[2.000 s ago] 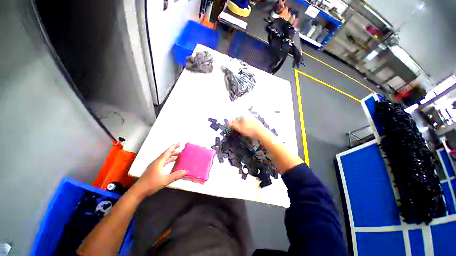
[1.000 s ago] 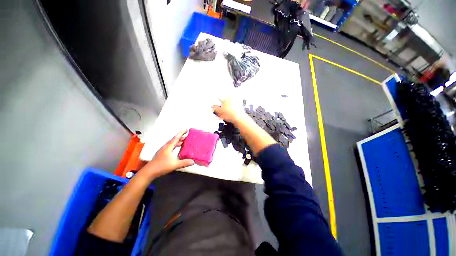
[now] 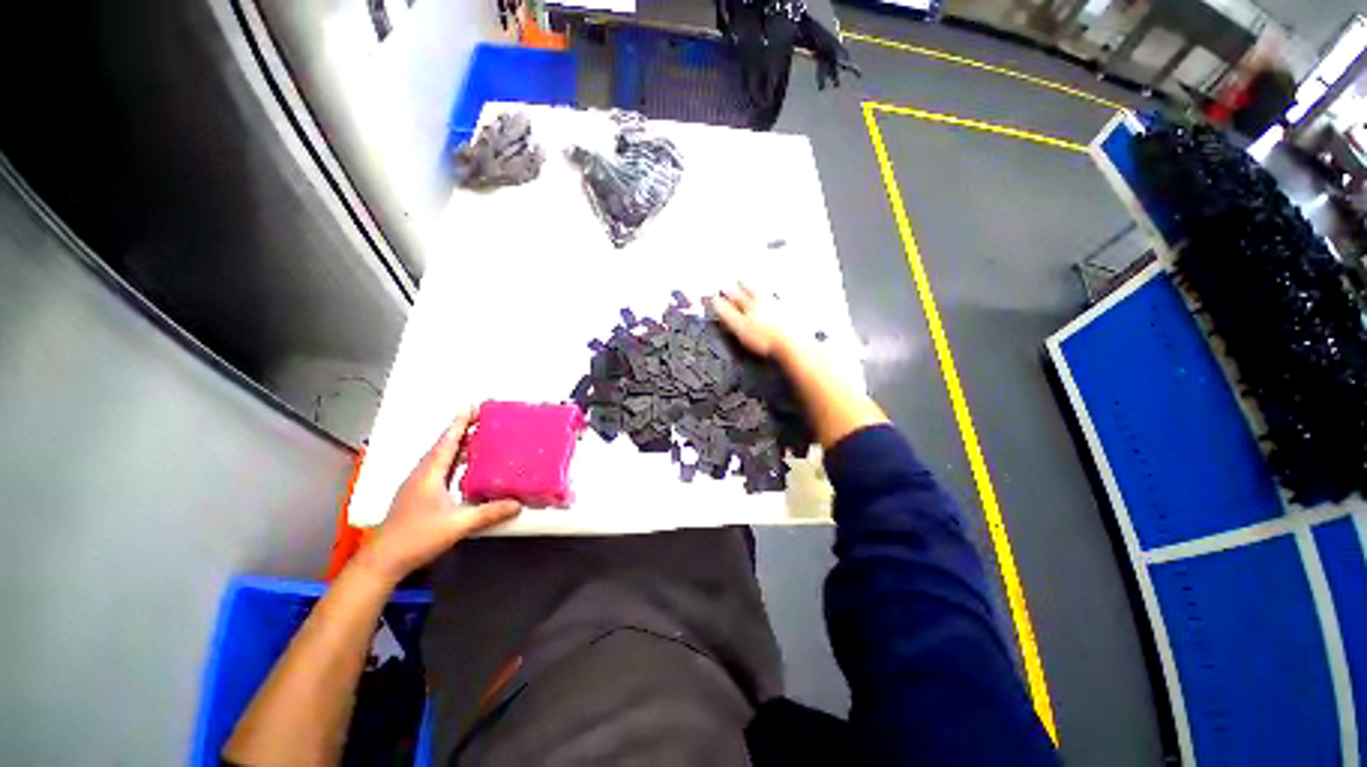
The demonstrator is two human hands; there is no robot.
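Note:
A bright pink square box [image 3: 523,453] lies at the near left part of the white table [image 3: 495,285]. My left hand [image 3: 427,510] holds it by its left side and near edge, thumb along the near edge. A loose heap of small flat black pieces [image 3: 690,393] lies right of the box. My right hand [image 3: 753,324] is at the far right edge of the heap, fingers over the pieces. Whether it grips a piece is too small to tell.
A clear plastic bag [image 3: 630,180] and a grey bundle [image 3: 501,152] lie at the table's far end. A blue bin [image 3: 502,93] stands behind, another blue bin [image 3: 255,659] at lower left. Right are blue panels [image 3: 1139,405] with glossy black bundles [image 3: 1274,300].
My right hand has moved from left of the heap to its far right edge. The black pieces lie more gathered. My left hand stays on the pink box. The view has shifted.

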